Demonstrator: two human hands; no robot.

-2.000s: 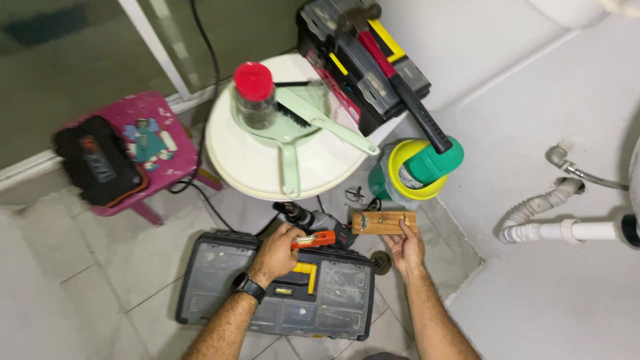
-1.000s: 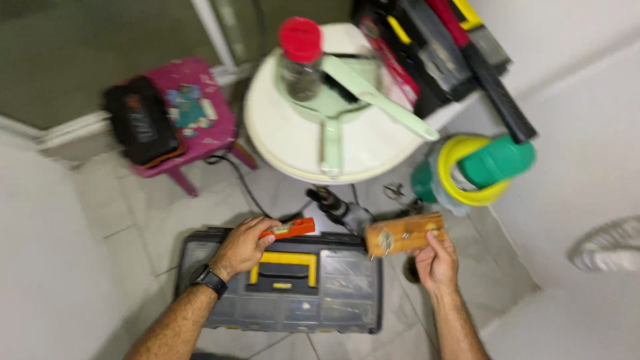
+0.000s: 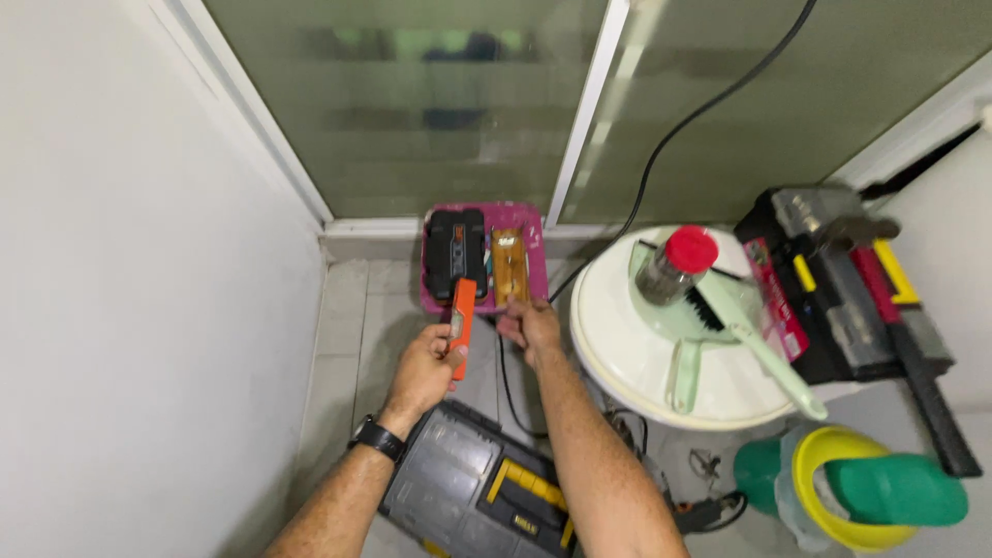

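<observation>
My left hand [image 3: 428,364], with a black watch at the wrist, holds a small orange spirit level [image 3: 463,329] upright in the view, its top end overlapping the black case [image 3: 456,252] on the pink stool [image 3: 535,221]. My right hand [image 3: 532,329] is at the near end of a wooden block [image 3: 509,263] with metal fittings, which lies over the right side of the stool top. Thumb and fingertips are close to the block's end; whether they still grip it is hard to tell.
A toolbox with a yellow handle [image 3: 531,484] lies below my forearms. Right of the stool, a round white table [image 3: 620,364] bears a dustpan, brush and red-lidded jar [image 3: 674,267]. Beyond are another toolbox [image 3: 837,310], a hammer [image 3: 914,349] and a green-yellow bin [image 3: 845,488]. A black cable [image 3: 651,155] hangs down.
The view has swung left toward the stool. Both hands have moved from above the toolbox to the stool, the left with the orange level; the wooden block is now over the stool top.
</observation>
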